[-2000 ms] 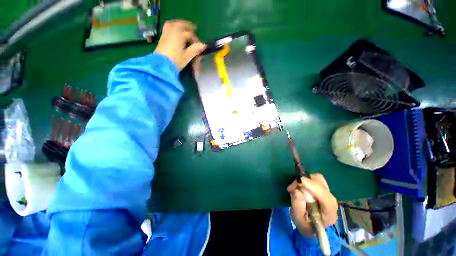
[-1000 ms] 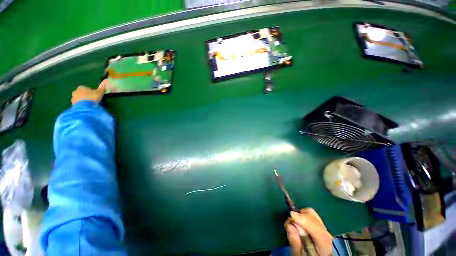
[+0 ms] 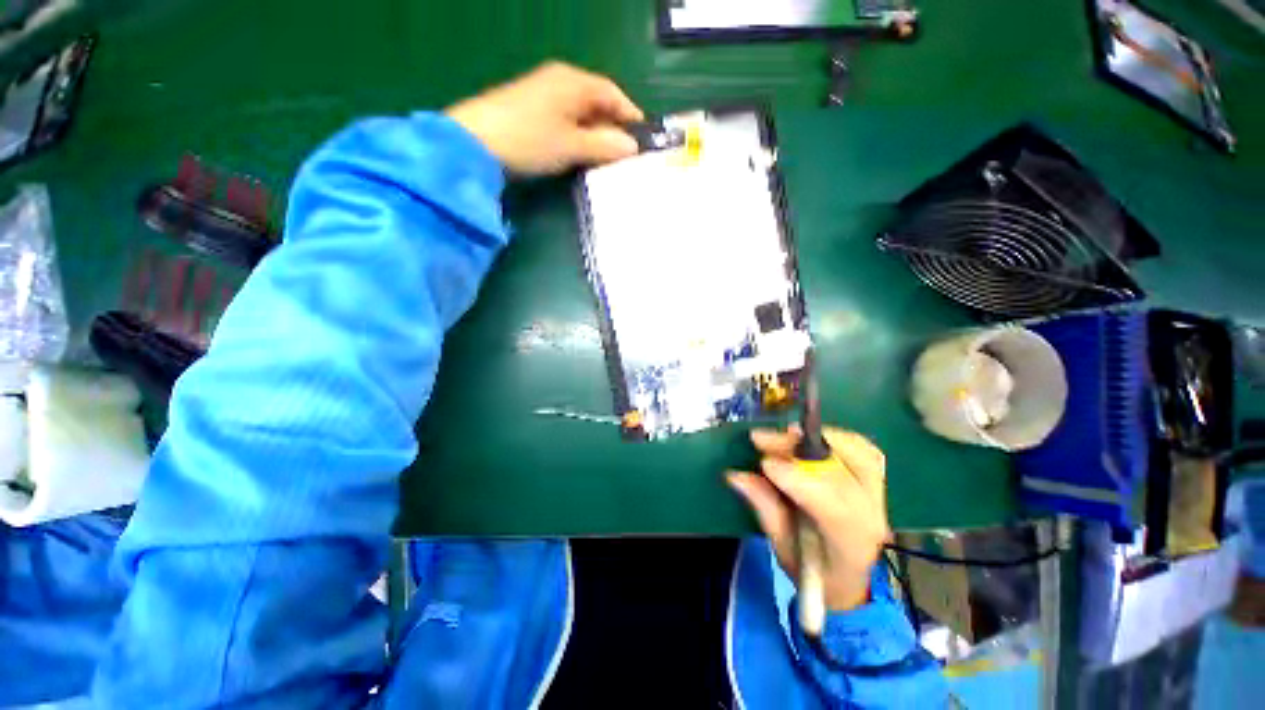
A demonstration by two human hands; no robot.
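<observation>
A tablet screen assembly (image 3: 694,264) lies on the green bench in front of me, its bright back up and its board strip (image 3: 708,386) towards me. My left hand (image 3: 555,118) holds its far left corner. My right hand (image 3: 825,506) holds the soldering iron (image 3: 812,555), whose dark tip end is at the tablet's near right corner; whether it touches is unclear. A thin solder wire (image 3: 576,415) lies on the bench and reaches the near left corner.
Bundled wired parts (image 3: 208,222), a solder spool (image 3: 76,444) and a clear plastic bag (image 3: 31,271) are at left. A fume fan (image 3: 1013,236), a tip-cleaning pot (image 3: 992,388) and a blue box (image 3: 1096,416) are at right. Other tablets (image 3: 777,17) lie at the far side.
My left hand has moved right from the green-backed tablet, and a tablet now lies under it in front of me. The iron has moved to that tablet's near right corner.
</observation>
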